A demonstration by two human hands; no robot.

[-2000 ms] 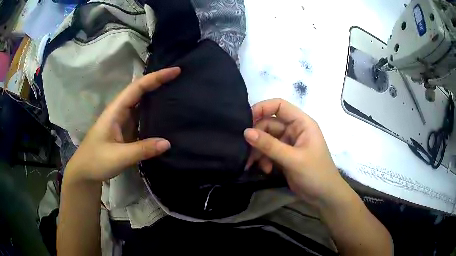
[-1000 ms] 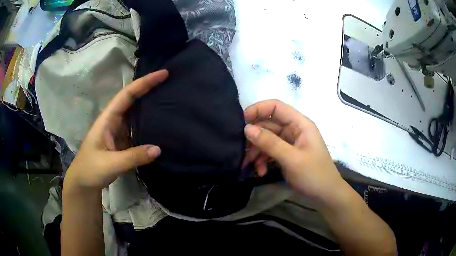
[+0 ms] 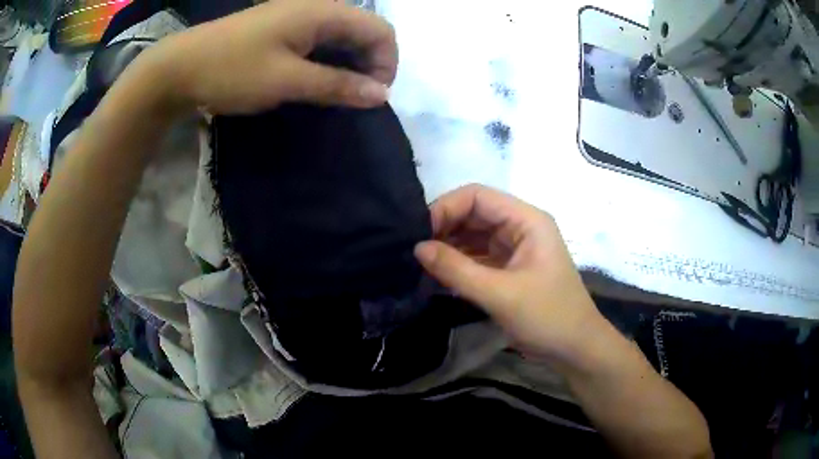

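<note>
A black panel (image 3: 314,193) with a rounded right edge lies in front of me on the off-white garment body (image 3: 166,233). A frayed edge shows along its left side and a pale thread end (image 3: 381,354) near its bottom. My left hand (image 3: 296,58) pinches the panel's top, thumb on the near side, its other fingers curled behind. My right hand (image 3: 503,260) pinches the panel's right edge between thumb and fingers. The fingertips behind the cloth are hidden.
The white machine table (image 3: 539,211) lies beyond, with dark stains and ruler markings. The sewing machine head (image 3: 727,40) is at the upper right. A thin silver tool (image 3: 716,121) and black scissors (image 3: 772,202) lie on the bed. Dark cloth covers my lap.
My left hand has moved from the panel's left side up to its top. The frayed left edge now shows. My right hand stays at the right edge. The view has shifted slightly.
</note>
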